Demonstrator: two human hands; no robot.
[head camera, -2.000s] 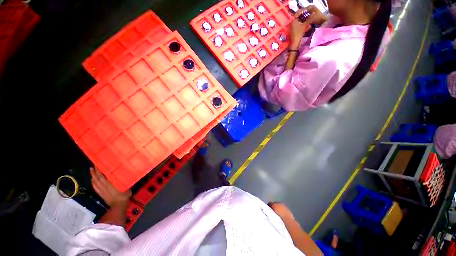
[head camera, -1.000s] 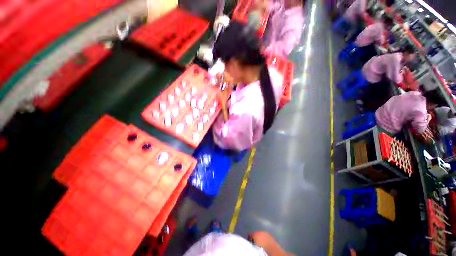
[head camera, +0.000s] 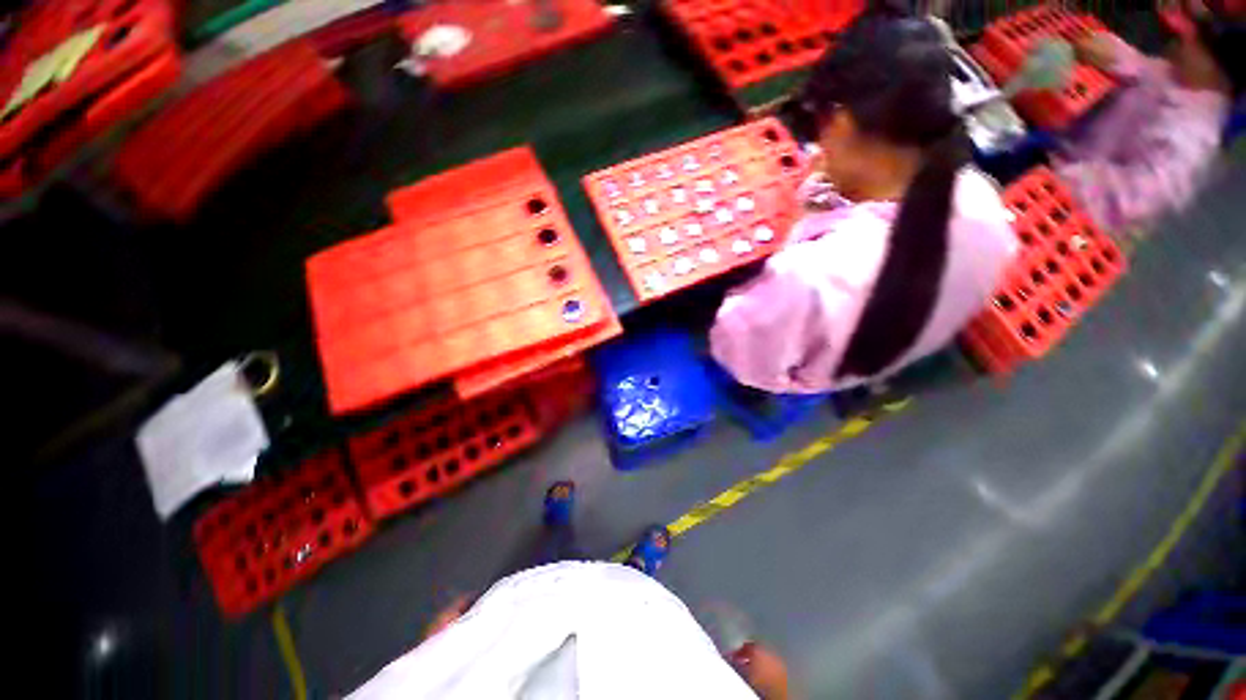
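Observation:
An orange-red compartment tray (head camera: 451, 308) lies on the dark bench left of centre, on top of other trays. Its pockets are mostly empty; the right-hand row holds several small round dark parts (head camera: 549, 237). My left hand or forearm (head camera: 444, 615) shows only as a small blurred patch of skin beside my light shirt, low in the picture. My right hand or forearm (head camera: 761, 670) is blurred and cut off by the bottom edge. Neither is at the tray. What they hold cannot be told.
Part-filled trays (head camera: 444, 451) sit below the bench edge. White papers (head camera: 205, 438) and a yellow ring (head camera: 257, 372) lie at left. A blue stool (head camera: 653, 397) stands on the floor. A person in pink (head camera: 875, 274) sits at right by a tray of whitish parts (head camera: 697, 205).
The view has swung; bench, papers and lower trays show more fully. My left hand, at the tray's near corner two seconds ago, is now away from it, close to my body.

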